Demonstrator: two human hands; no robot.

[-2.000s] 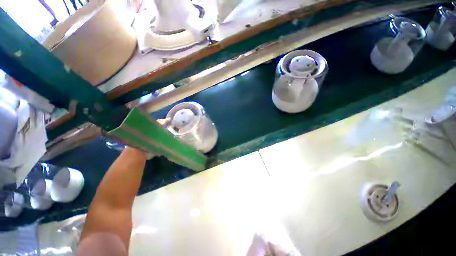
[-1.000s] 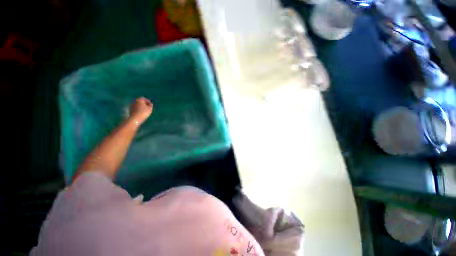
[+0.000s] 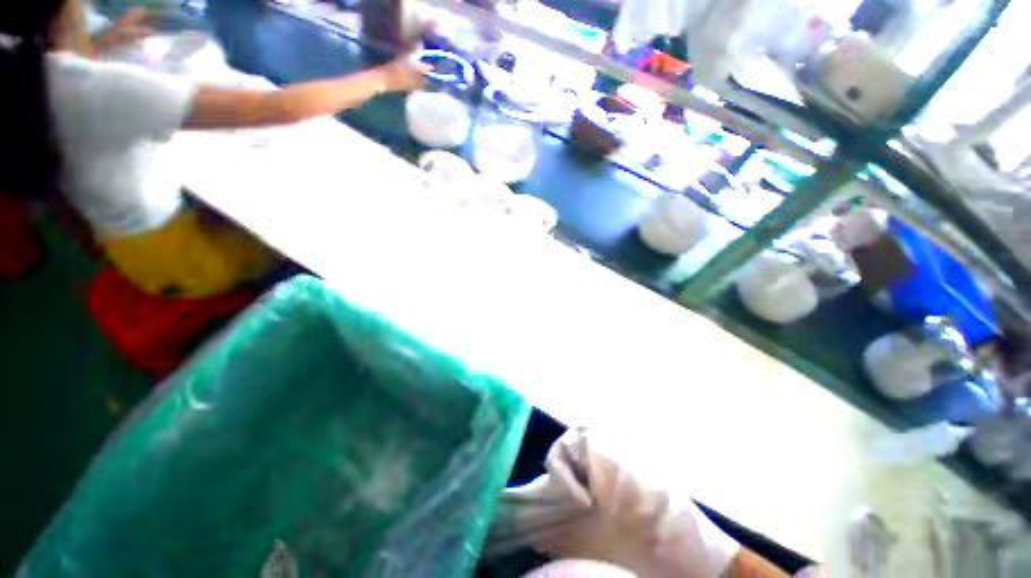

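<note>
A large teal-green bin [image 3: 283,452] with a clear plastic liner stands at the lower left, beside the bench, and its inside looks nearly empty. A crumpled whitish wiping cloth [image 3: 616,508] is at the bottom centre, by the bench's near edge. My right hand is wrapped in this cloth; its fingers are hidden and only bare skin shows at the cloth's right end. My left hand is out of the picture. The picture is blurred.
The long white bench [image 3: 588,339] runs diagonally beside the dark green conveyor [image 3: 599,203], which bears several white-bottomed clear bodies. Another person's arm [image 3: 294,104] reaches over the belt at the upper left. A green post [image 3: 763,231] stands at the belt. Loose parts lie at lower right.
The view has swung along the bench, bringing in the neighbouring person. My left hand, earlier over the bin, has left the picture. The cloth now shows with skin at its right end.
</note>
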